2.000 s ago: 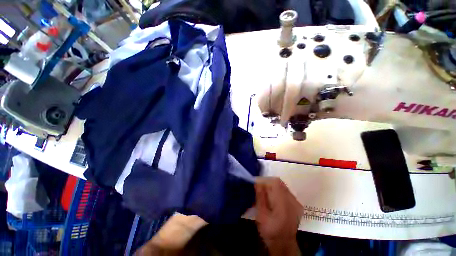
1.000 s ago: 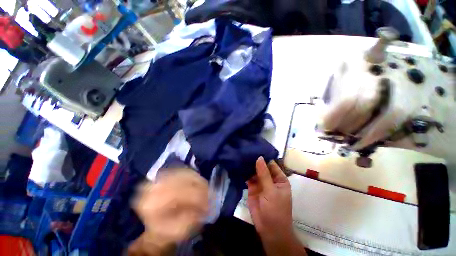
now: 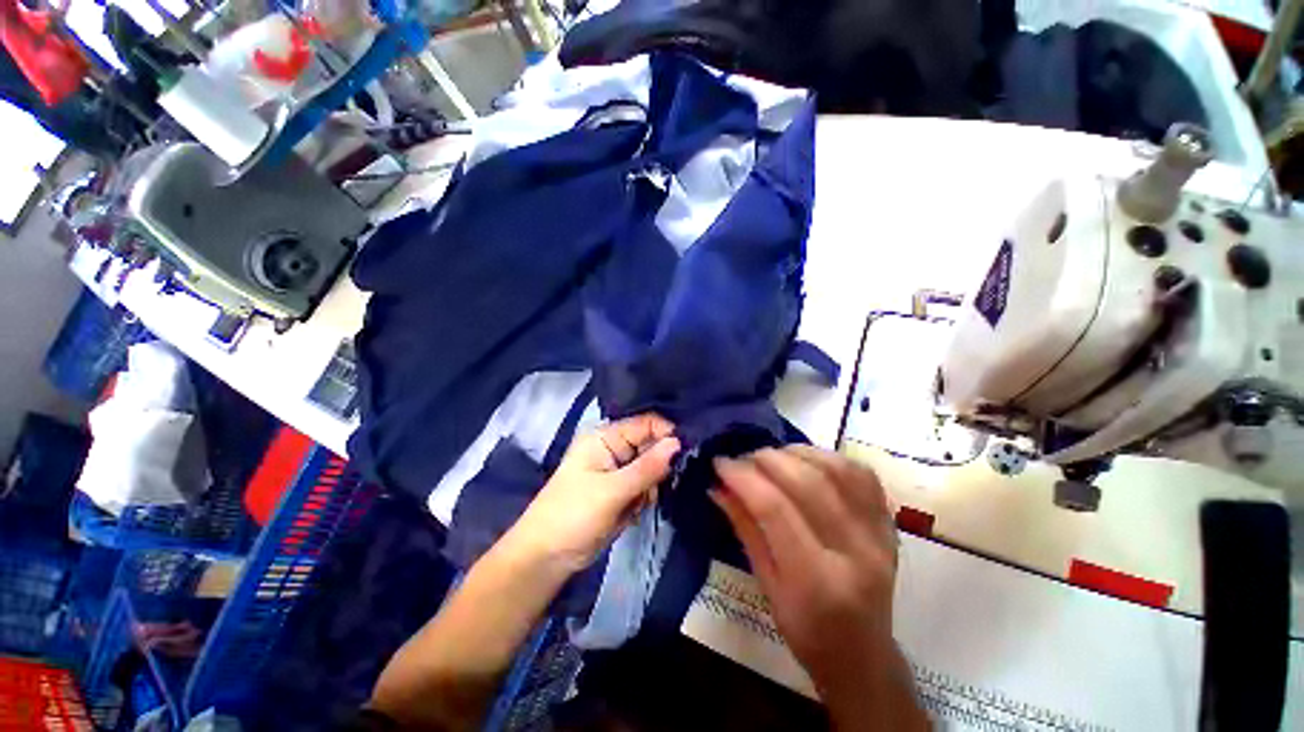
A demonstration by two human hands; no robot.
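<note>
A navy garment [image 3: 501, 272] with pale grey-blue panels lies bunched on the white table, left of the sewing machine, and hangs over the front edge. My left hand [image 3: 608, 486] pinches a folded navy edge [image 3: 701, 436] of it between thumb and fingers. My right hand [image 3: 815, 551] is just to the right, its fingertips on the dark opening of the same edge. The fingertips of my right hand are partly hidden in the cloth. The machine's needle area [image 3: 1015, 451] is to the right of my hands, with no cloth under it.
The off-white machine head [image 3: 1101, 300] stands at right. A black phone [image 3: 1241, 615] lies at the right edge. A red strip [image 3: 1123, 582] and printed ruler [image 3: 972, 701] are on the table. Blue crates [image 3: 293, 536] stand below left, a grey machine [image 3: 236, 236] at left, dark cloth [image 3: 858, 57] behind.
The view has swung right, then steadied. My left hand has moved up to the navy edge and pinches it. My right hand has turned over the cloth beside it.
</note>
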